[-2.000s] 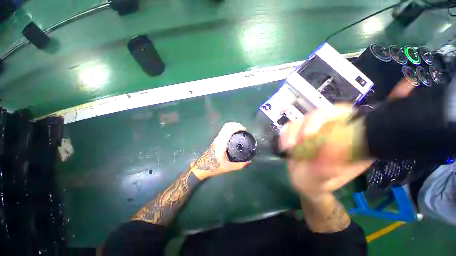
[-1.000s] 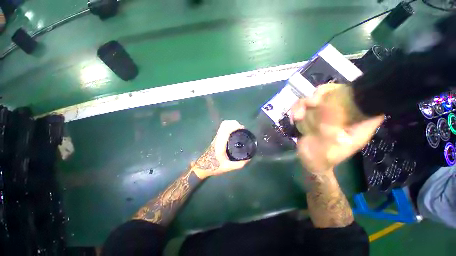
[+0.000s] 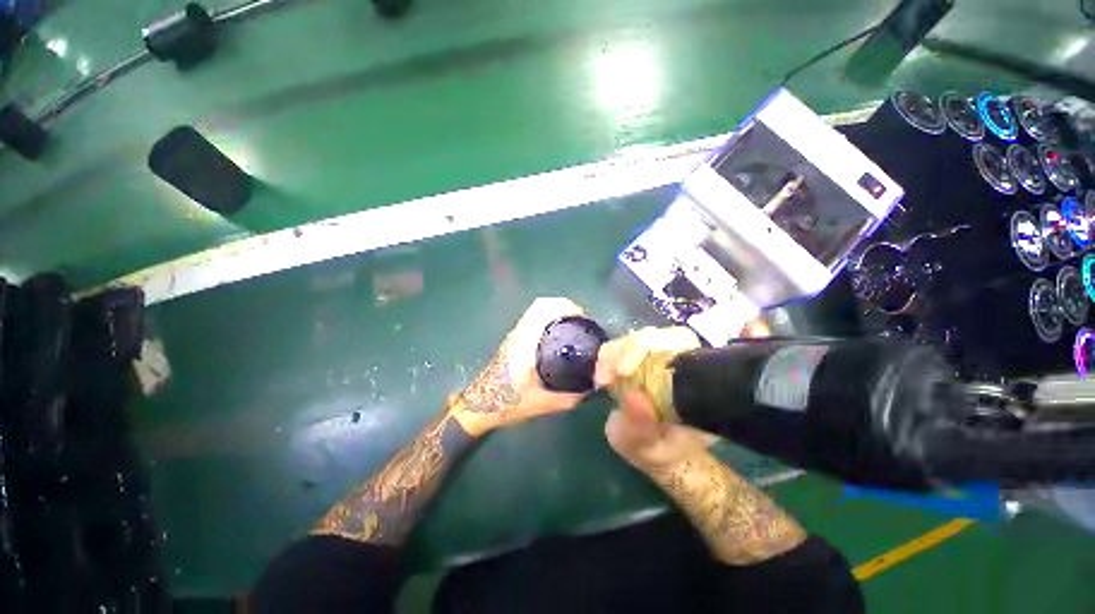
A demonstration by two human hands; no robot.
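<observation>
My left hand (image 3: pixel 520 366) is wrapped around a black cylindrical housing (image 3: pixel 570 354) and holds it upright, round end up, over the green bench. My right hand (image 3: pixel 648 402) grips the yellow-tan wrap near the tip of the thick black electric screwdriver (image 3: pixel 799 396). The screwdriver lies across the view to the right, its tip end beside the housing's right edge. The bit is hidden or too small to tell. The white screw feeder (image 3: pixel 769 198) stands behind my right hand.
Black cylinders (image 3: pixel 199 168) are on the green belt beyond the pale edge strip (image 3: pixel 420 228). Dark glossy parts (image 3: pixel 72 444) are piled at the left. Round light-ring units (image 3: pixel 1028 235) are in rows on the dark table at right. A blue stand (image 3: pixel 937 495) is partly hidden.
My right hand has moved left with the screwdriver, from the feeder to the housing. The cylinders on the belt have shifted left. My left hand has barely moved.
</observation>
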